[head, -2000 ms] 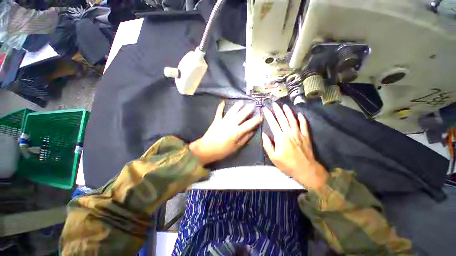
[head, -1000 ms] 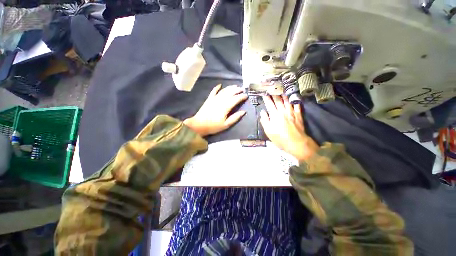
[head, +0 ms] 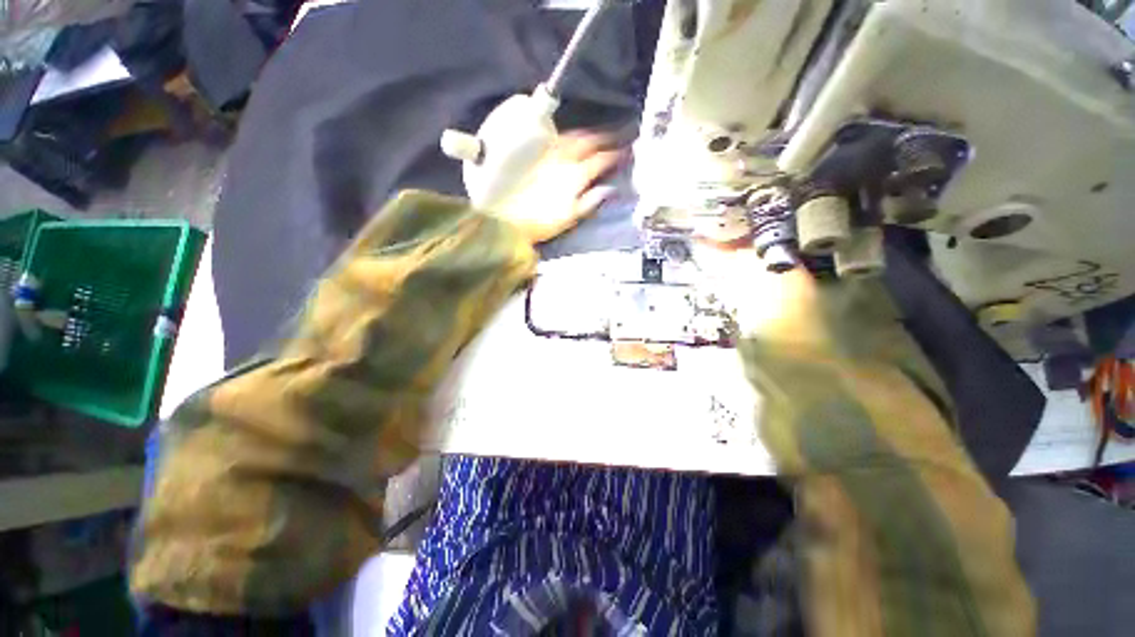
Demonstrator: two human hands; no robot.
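Observation:
Dark cloth (head: pixel 299 187) lies on the left and back of the white table, with another part showing right of the machine head. My left hand (head: pixel 566 187) is on the cloth behind the white work lamp (head: pixel 508 149), fingers apart and partly hidden by the lamp. My right hand (head: pixel 778 292) is blurred and overexposed under the sewing machine head (head: pixel 996 137), its fingers hidden behind the dials (head: pixel 824 224). The presser foot (head: pixel 653 264) stands over the bare metal needle plate (head: pixel 653 311), with no cloth on the plate.
A green plastic crate (head: pixel 106 317) stands at the left. Dark cloth heaps (head: pixel 87 118) lie at the upper left. Orange-red loops (head: pixel 1111 386) lie at the table's right end. Grey cloth (head: pixel 1070 548) hangs at the lower right. The table's front edge (head: pixel 597 463) runs before my lap.
The cloth has moved back, away from me, baring the needle plate and front table. My left hand has moved back behind the lamp. My right hand has moved right, under the head.

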